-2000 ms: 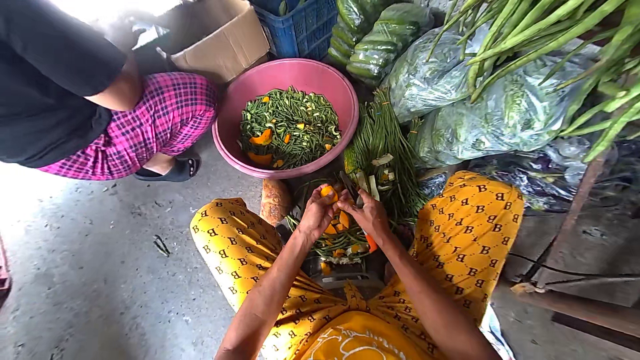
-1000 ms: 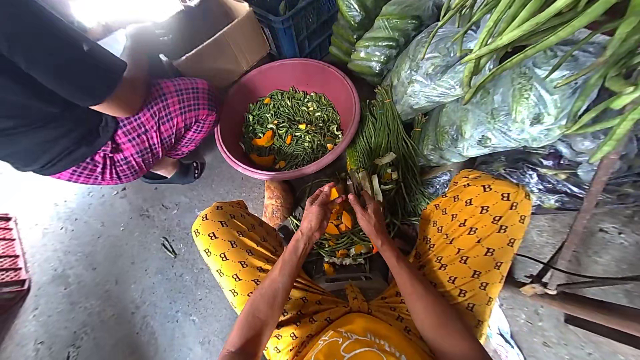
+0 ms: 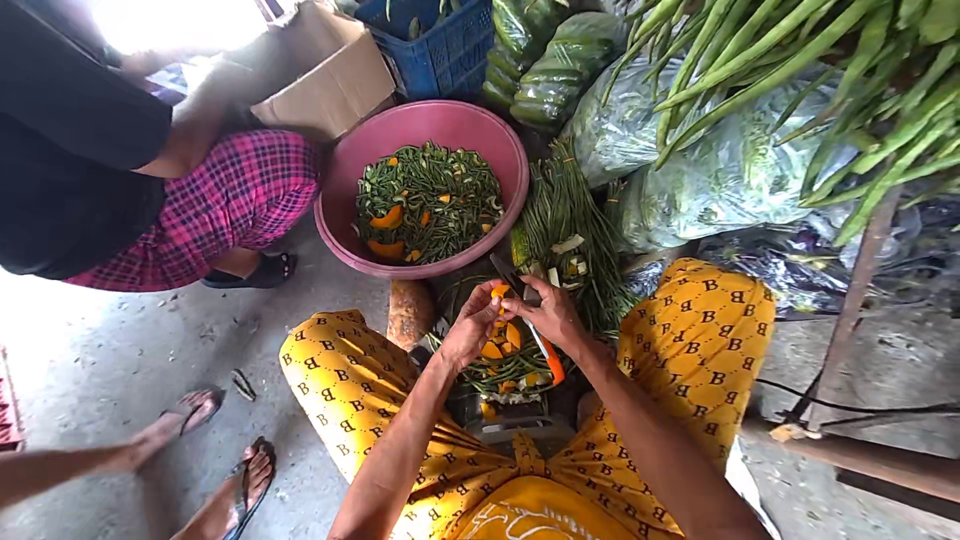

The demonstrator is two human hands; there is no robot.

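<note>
My left hand (image 3: 471,330) holds a small orange piece of pumpkin (image 3: 500,291) between its fingertips. Close against it, my right hand (image 3: 551,311) grips a knife (image 3: 507,271) with a dark blade pointing up and to the left. An orange-handled tool (image 3: 553,361) shows just below my right hand; whether that hand holds it too, I cannot tell. Under both hands lie pumpkin pieces (image 3: 492,350) and cut long beans (image 3: 487,379) in a container whose edges are mostly hidden. Beyond them, a pink plastic basin (image 3: 330,225) holds cut green beans with orange pumpkin pieces.
Bundled long beans (image 3: 566,217) lie right of the basin, beside bagged green vegetables (image 3: 697,187). More pods hang at upper right. A cardboard box (image 3: 337,82) and blue crate (image 3: 442,56) stand behind. A person in checked cloth (image 3: 240,187) sits left; another person's feet (image 3: 251,480) are lower left.
Another person's legs and sandalled feet have come into view at the lower left. My hands remain together over the cut vegetables, and the orange-handled tool now shows below my right hand.
</note>
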